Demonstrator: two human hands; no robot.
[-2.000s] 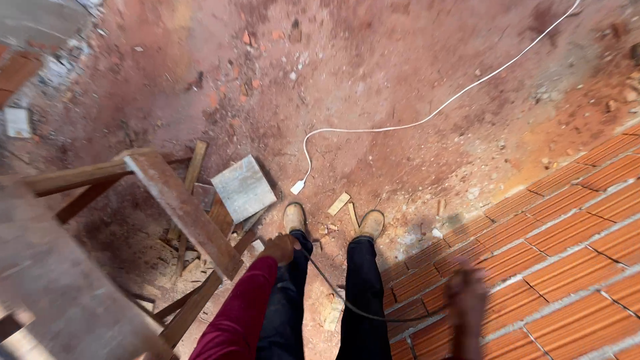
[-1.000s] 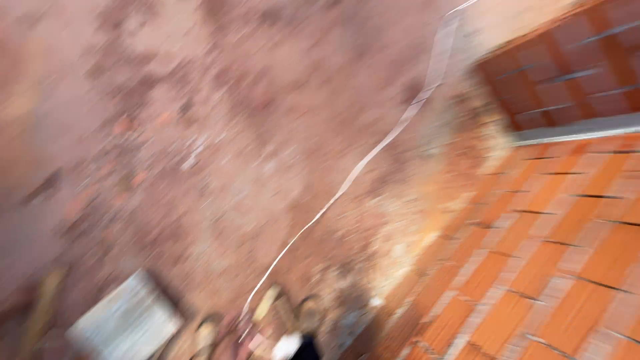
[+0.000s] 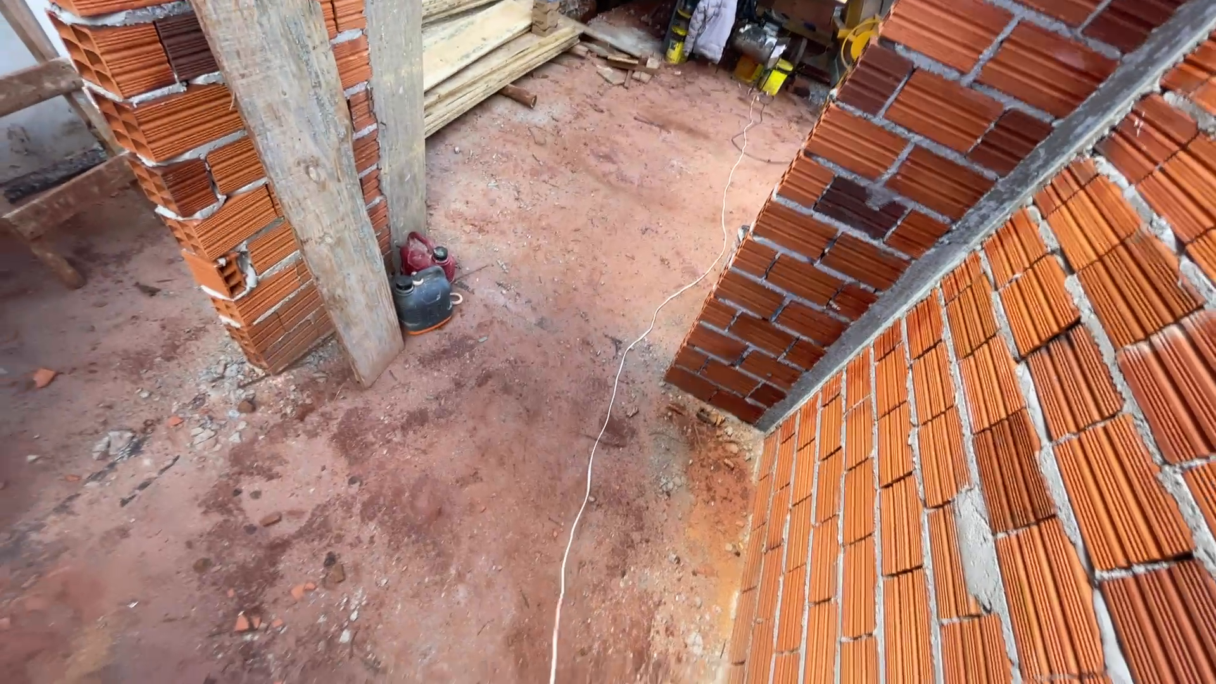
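Neither my left hand nor my right hand shows in the head view now, so what they hold is hidden. A white electrical cable (image 3: 597, 446) runs along the reddish dirt floor, from the bottom edge up to the things at the far end. Beside the foot of a leaning wooden plank (image 3: 302, 161) stand a dark plastic jug (image 3: 424, 300) and, just behind it, a red plastic jug (image 3: 418, 253).
A hollow-brick wall (image 3: 959, 475) fills the right side and meets another brick wall (image 3: 798, 256) at a mortared corner. On the left stands a brick pillar (image 3: 237, 190). Stacked boards (image 3: 503, 66) lie farther back, near yellow containers (image 3: 777, 76). Rubble dots the dirt.
The view has swung up and away from my feet. Two seconds ago both hands were in view, with a dark cable between them; now neither is seen.
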